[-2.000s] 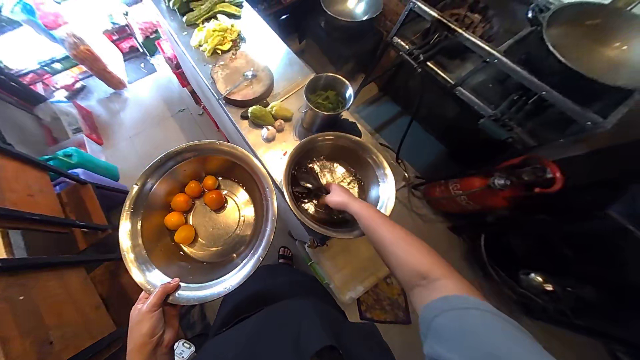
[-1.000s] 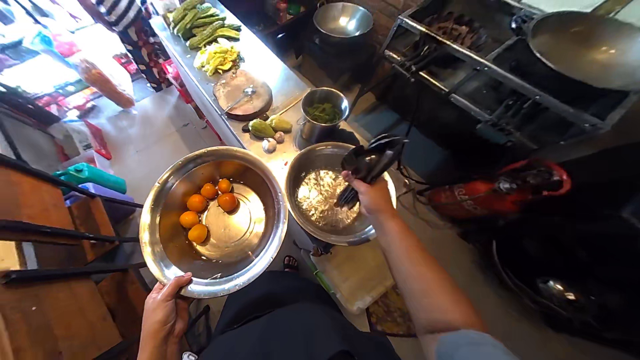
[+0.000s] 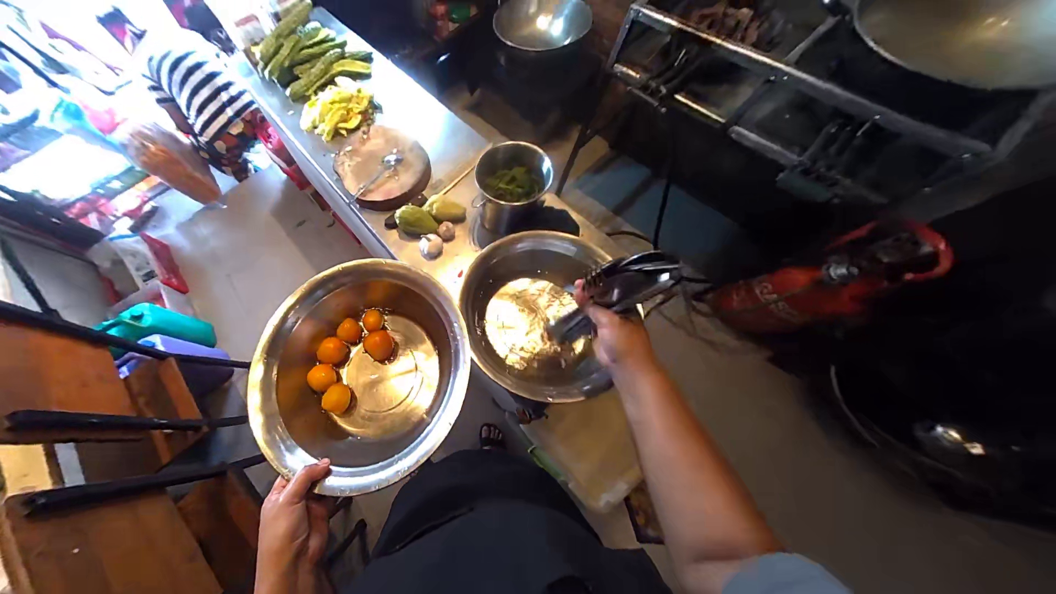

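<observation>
My left hand [image 3: 297, 520] grips the near rim of a wide metal basin [image 3: 289, 429] holding several small round orange fruits or vegetables [image 3: 333, 351]. My right hand [image 3: 615, 334] is closed around a bunch of metal utensils [image 3: 631, 285], apparently spoons, over the right side of a second metal basin [image 3: 495, 371]. The utensils' lower ends reach down into that basin, which seems to hold some water. The two basins stand side by side, the left one held off the table. Behind the right basin is a steel pot [image 3: 499, 216] with green leaves in it.
A metal counter [image 3: 437, 107] bears a round wooden board [image 3: 375, 169] with a spoon, long green vegetables [image 3: 309, 58], yellow-green pieces [image 3: 338, 111] and garlic [image 3: 431, 246]. A red gas cylinder [image 3: 784, 297] lies right, below a stove frame [image 3: 742, 74]. A person in a striped shirt [image 3: 198, 82] stands upper left.
Two seconds ago my right hand was down inside the right basin. It then came up holding the dark-looking utensils and is now slightly lower at the basin's right side. The striped-shirt person has come further into view.
</observation>
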